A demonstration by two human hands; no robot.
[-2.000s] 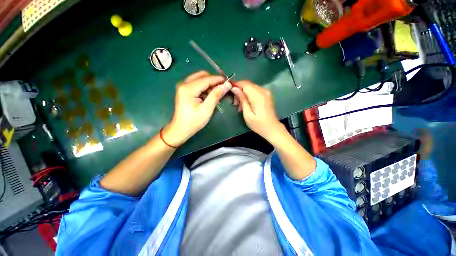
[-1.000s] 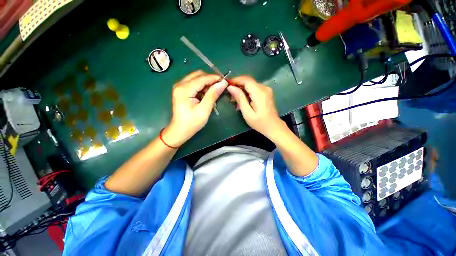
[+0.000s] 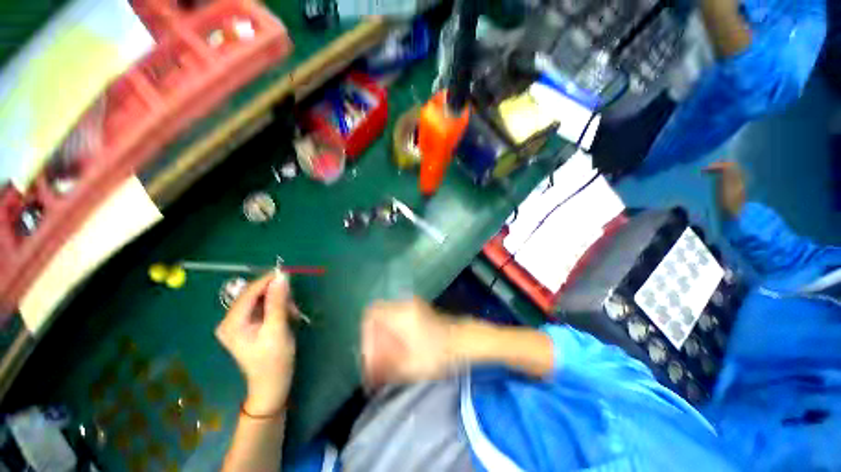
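Note:
My left hand is over the green mat, its fingertips pinching a slender grey tool. A thin red piece sticks out on the other side of the fingertips, in line with the tool. A small silver part shows at the fingertips, and a thin end shows below them. My right hand is apart from it, blurred, near my chest; its fingers look curled, and whether it holds anything cannot be told. A round unit lies partly behind my left hand.
Yellow caps lie left; amber discs lower left. Dark round parts and tweezers lie beyond my hands. An orange screwdriver, red bin and compartment tray are farther back. Stacked trays and people in blue are right.
The view has swung and tilted, showing more of the shelf and the right side. My right hand has left the tool and moved toward my chest. My left hand still holds the tool.

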